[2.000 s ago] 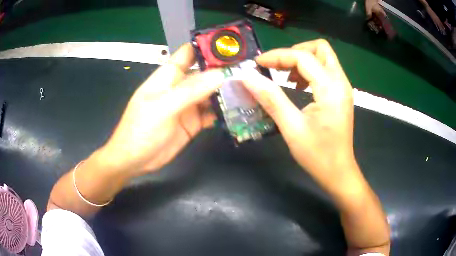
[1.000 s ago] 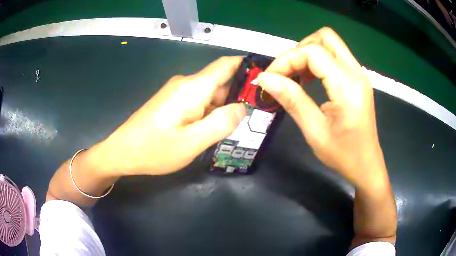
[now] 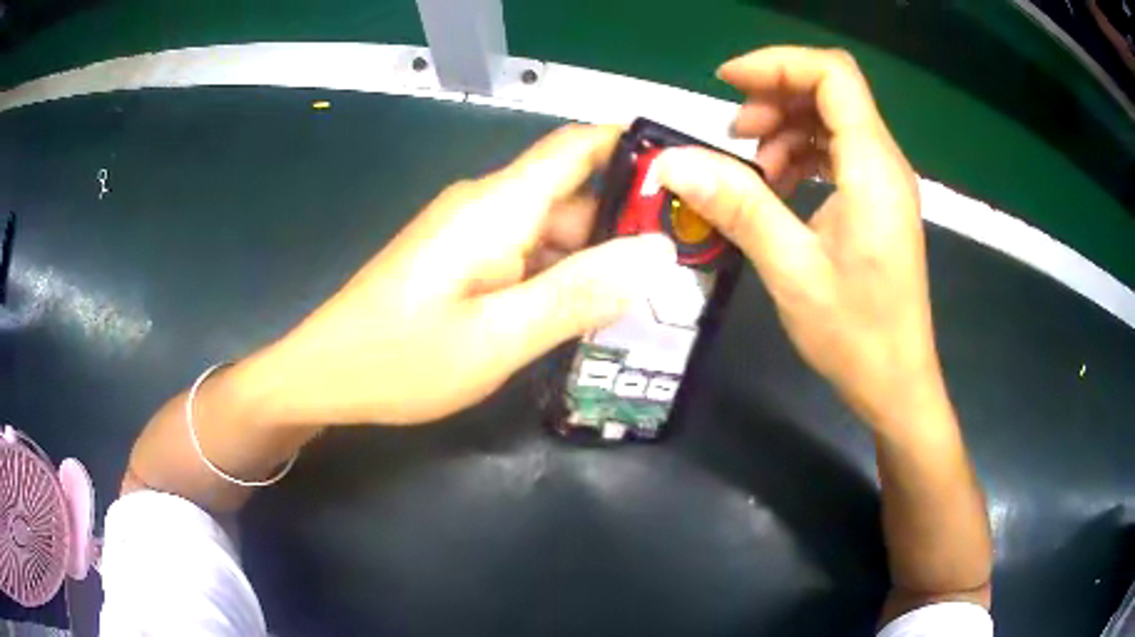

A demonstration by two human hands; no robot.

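Note:
An open black phone housing (image 3: pixel 709 305) is held above the bench, slightly tilted. Its red speaker holder (image 3: pixel 640 214) is at the far end, with a gold-yellow speaker disc (image 3: pixel 692 224) in a black ring. The green main board (image 3: pixel 622 408) with silver plates and pale slots is at the near end. My left hand (image 3: pixel 436 299) grips the housing's left side, thumb over the middle. My right hand (image 3: pixel 834 237) presses its thumb on the red holder beside the disc, its other fingers raised and spread. A small pale piece (image 3: pixel 651 182) shows at the thumb tip.
A green conveyor belt (image 3: pixel 249 35) with white edging (image 3: pixel 162 72) runs behind the bench (image 3: pixel 498 548). A pale metal post (image 3: pixel 467 44) stands at its edge. A pink fan (image 3: pixel 37 516) is at lower left. Tiny yellow bits lie on the bench.
The housing was raised and angled, then came lower and more upright. My right thumb has moved from pinching near the disc to pressing on the red holder, and its index finger has lifted off.

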